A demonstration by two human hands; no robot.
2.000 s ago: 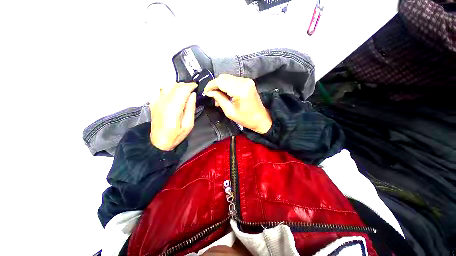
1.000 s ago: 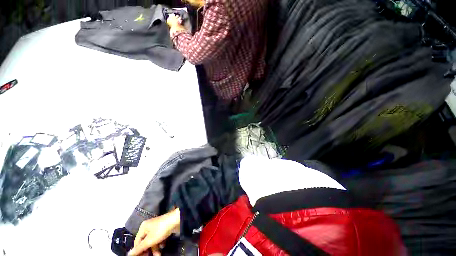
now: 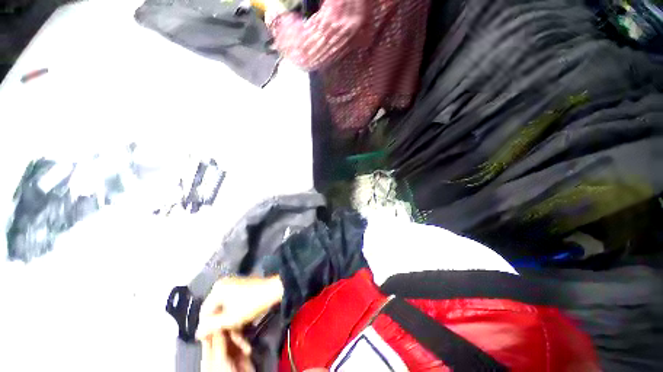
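Note:
A grey denim jacket [image 3: 280, 211] lies on the white table at the lower middle, partly under my dark sleeve. A black looped piece [image 3: 183, 311], probably the hanger top, stands out at its collar. My right hand [image 3: 243, 299] is blurred at the collar, beside the black piece, with fingers pointing left and down. What it holds, if anything, cannot be made out. A second skin-coloured patch lies just below, cut off by the bottom edge; I cannot tell whether it is my left hand or more fingers of the right.
Loose tags [image 3: 203, 185] and a plastic-looking heap [image 3: 62, 203] lie on the white table [image 3: 240, 131]. A person in a checked sleeve [image 3: 320, 33] handles another grey jacket [image 3: 218, 33] at the far edge. Dark hanging jackets [image 3: 465, 109] with yellow lettering fill the right. A small red item lies far left.
The view has swung right from the jacket's collar to the loose tags, other worker and hanging jackets. Since one second ago, my right hand and the black piece appear slightly higher; the picture is more blurred.

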